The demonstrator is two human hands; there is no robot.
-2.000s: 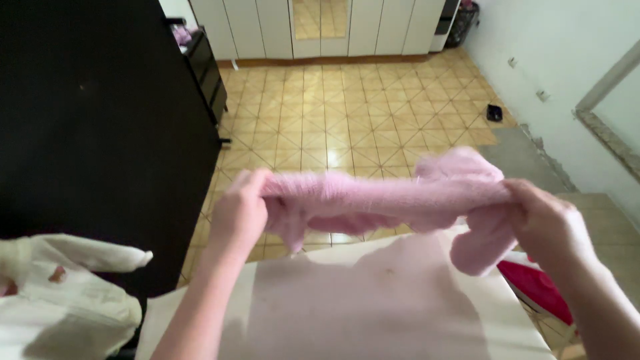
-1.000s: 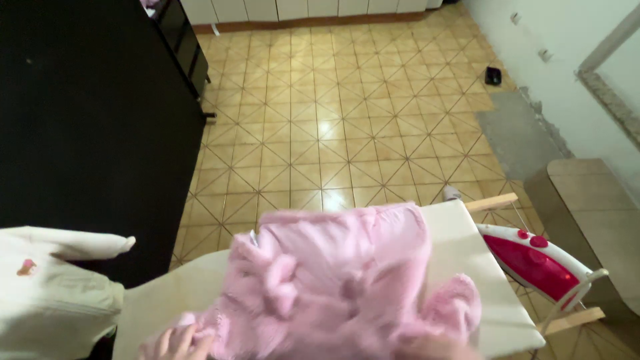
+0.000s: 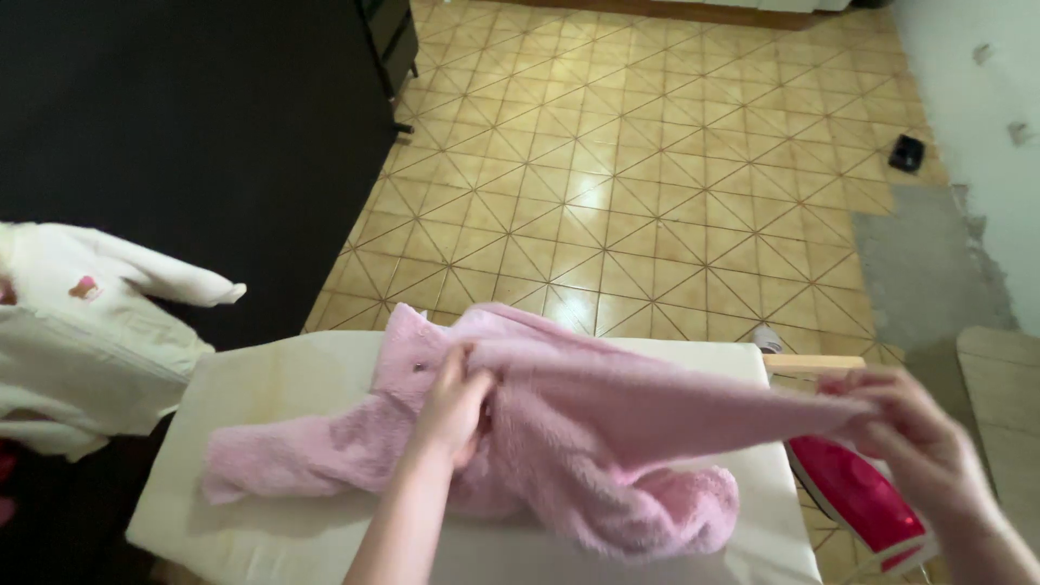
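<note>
A fluffy pink garment with sleeves lies spread over a white-covered ironing board. Near its snap or small button, my left hand grips the fabric at the middle, some fingers hidden in the folds. My right hand pinches an edge of the same garment and holds it stretched out past the board's right side. One sleeve lies flat to the left; another is bunched at the lower right. Below my right hand, a red and white clothes iron rests beside the board.
Cream garments with a small pink motif are at the left, against a large black panel. A wooden bar juts from the board's right end. Beyond are the tiled floor, a small black object and a white wall.
The pink garment, held up in the air two seconds ago, now lies on the board. My right hand has moved right, pulling its edge outward; my left hand has moved to the garment's middle.
</note>
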